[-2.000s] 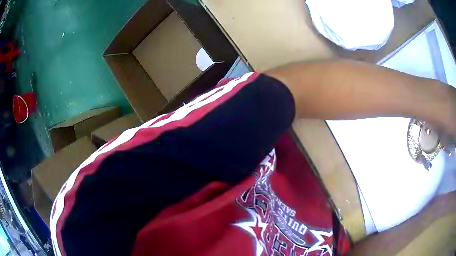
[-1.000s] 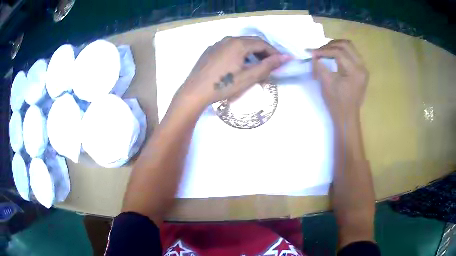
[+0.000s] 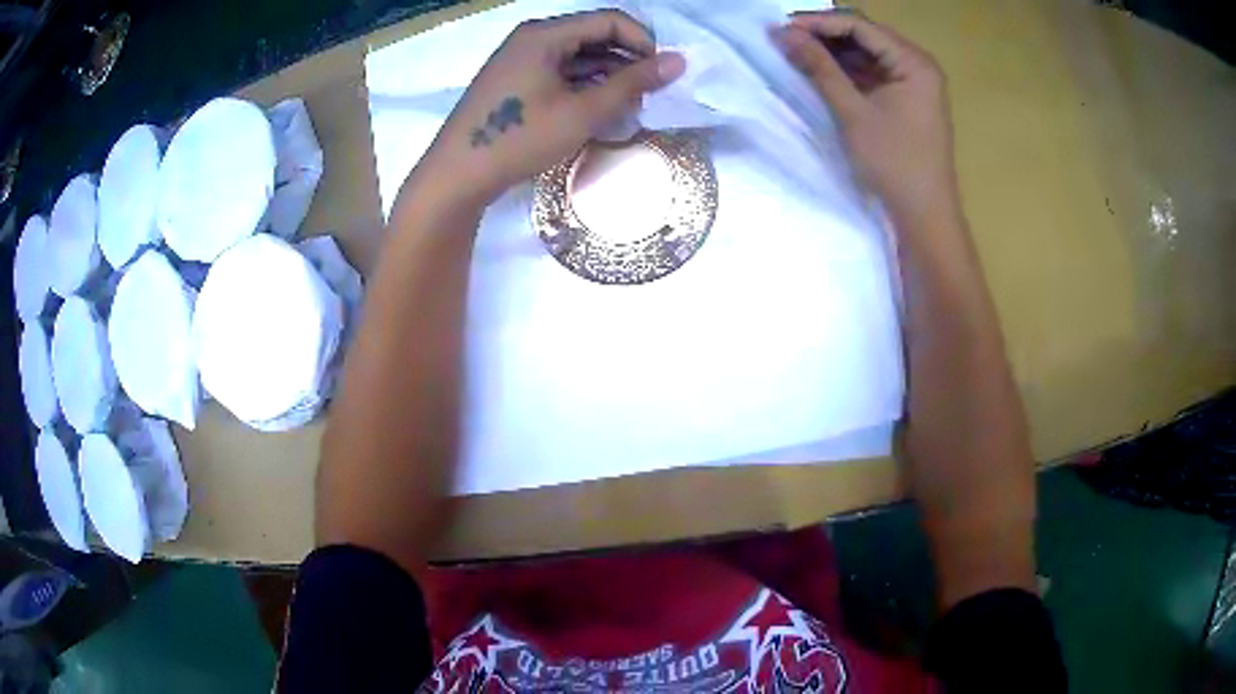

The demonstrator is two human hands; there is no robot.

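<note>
A round gold dish (image 3: pixel 624 209) with a patterned rim and a plain bright centre lies on the stack of white tissue sheets (image 3: pixel 678 366). My left hand (image 3: pixel 569 102) is at the dish's upper left, its thumb and fingers pinching the tissue's far edge. My right hand (image 3: pixel 874 102) is to the upper right of the dish, its fingertips at a lifted, creased part of the tissue sheet (image 3: pixel 739 68). The lifted tissue stands between the two hands, beyond the dish. Part of the dish's upper left rim is hidden by my left hand.
Several tissue-wrapped parcels (image 3: pixel 264 332) lean in rows at the left of the cardboard table cover (image 3: pixel 1084 231). A gold disc (image 3: pixel 102 54) lies on the dark surface at the far left. Green floor shows below the table's near edge.
Since one second ago, the tissue between my hands has been lifted and spread wider. Dish and hands appear higher in the picture as the view shifted. Earlier, one arm reached across the stack.
</note>
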